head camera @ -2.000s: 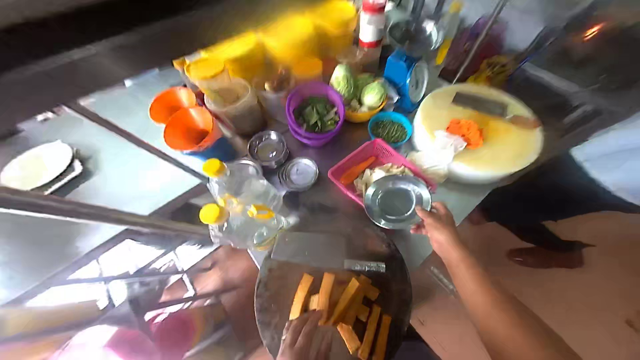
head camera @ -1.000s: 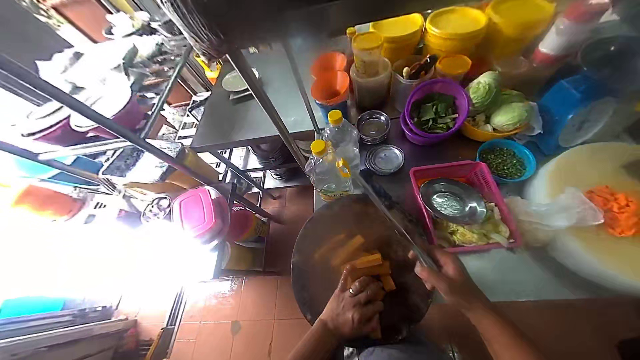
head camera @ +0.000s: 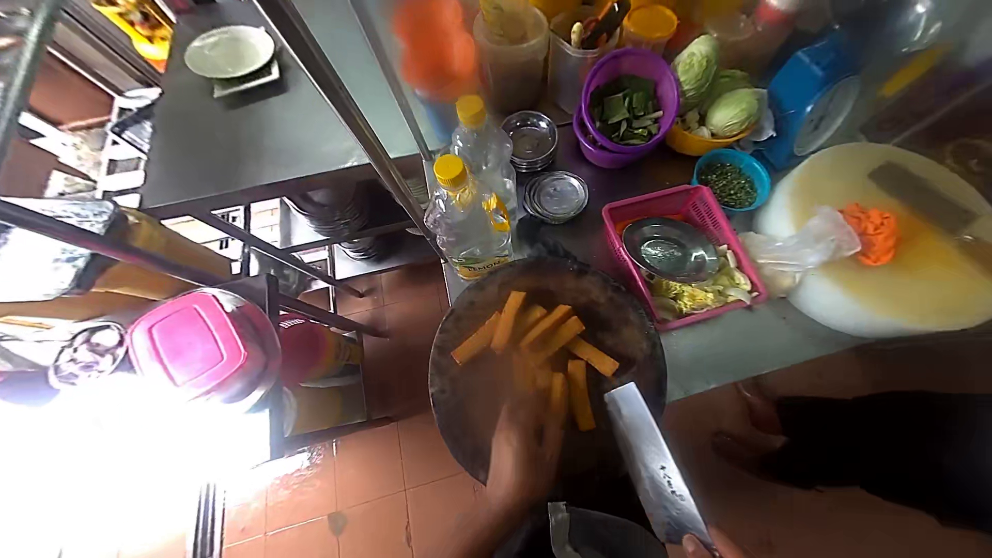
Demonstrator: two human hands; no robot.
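Observation:
My left hand (head camera: 527, 434), blurred, reaches over the round dark chopping board (head camera: 473, 395), its fingers at the near side of several orange-brown sticks of food (head camera: 593, 356). Whether it grips any of them cannot be told. At the bottom edge my right hand (head camera: 709, 542) shows only by its fingers, closed on the handle end of a cleaver (head camera: 655, 465). The wide blade points up and left, its tip over the board's right edge. A round metal dish (head camera: 670, 249) lies in the pink basket (head camera: 744, 271) with cut cabbage.
Two clear bottles with yellow caps (head camera: 451, 170) stand behind the board, beside stacked metal bowls (head camera: 531, 139). Purple bowls (head camera: 670, 85) of greens stand farther back. A large round white board (head camera: 930, 287) on the right bears another cleaver (head camera: 922, 198). A person's dark-clothed leg (head camera: 883, 442) is at lower right.
The metal dish, in my right hand two seconds ago, now lies in the pink basket. The cleaver has moved from above the board to its lower right. The view has shifted.

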